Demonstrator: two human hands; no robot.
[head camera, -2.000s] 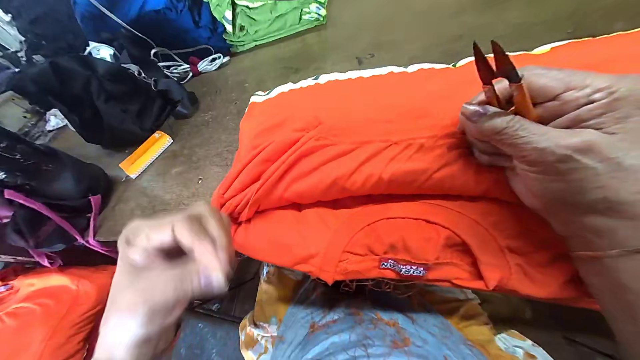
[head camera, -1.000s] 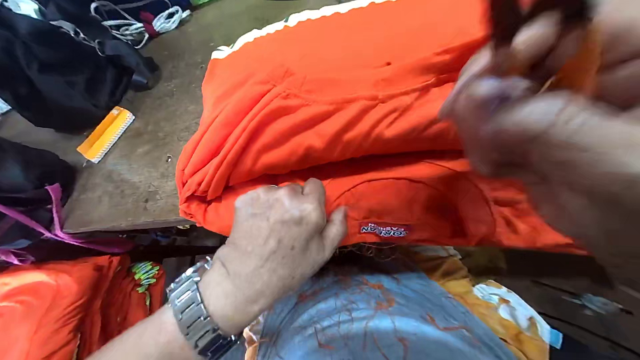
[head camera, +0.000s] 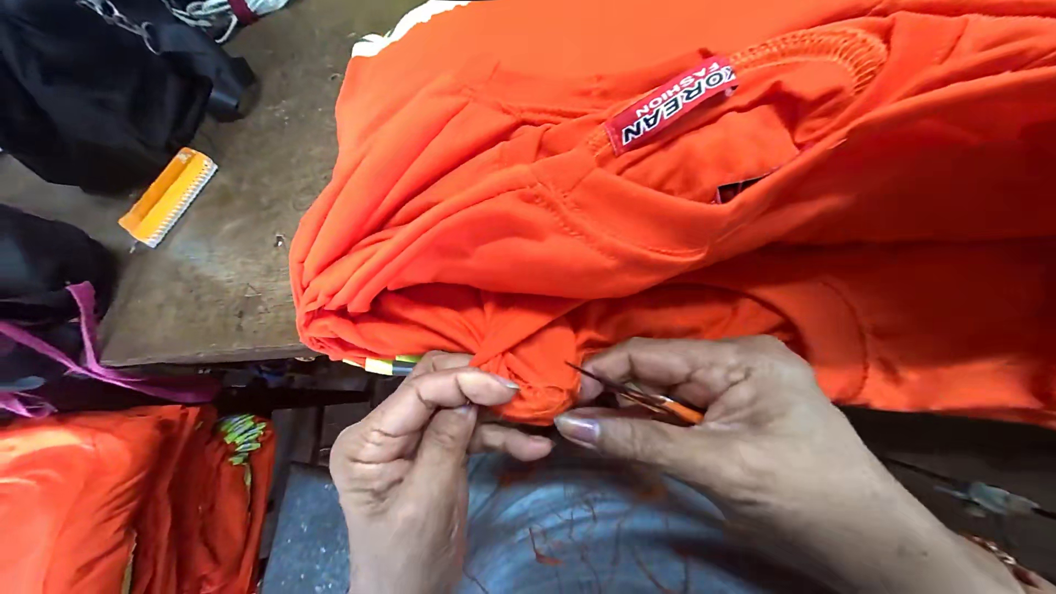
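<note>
An orange T-shirt (head camera: 528, 198) lies bunched over the table edge, its neckline with a red woven label (head camera: 672, 103) turned up. My left hand (head camera: 421, 462) pinches a bit of the orange fabric between thumb and fingers at the near edge. Close on its right, my right hand (head camera: 701, 421) holds thread snips (head camera: 643, 398) with dark blades and orange handles, the tips pointing left beside the bunched cloth. Whether the right fingertips also touch the fabric I cannot tell. Loose orange threads (head camera: 544, 549) lie on the grey-blue cloth over my lap.
On the wooden table (head camera: 256, 214) lies a yellow-orange comb-like piece (head camera: 169, 198). Black bags (head camera: 91, 91) stand at the left, one with a pink strap (head camera: 91, 346). Folded orange garments (head camera: 74, 495) are stacked at the lower left. White cord (head camera: 219, 12) lies at the top.
The neckline and label have come up off the near edge, and the cloth is bunched there. My right hand with the snips has moved down to the near edge, beside my left hand.
</note>
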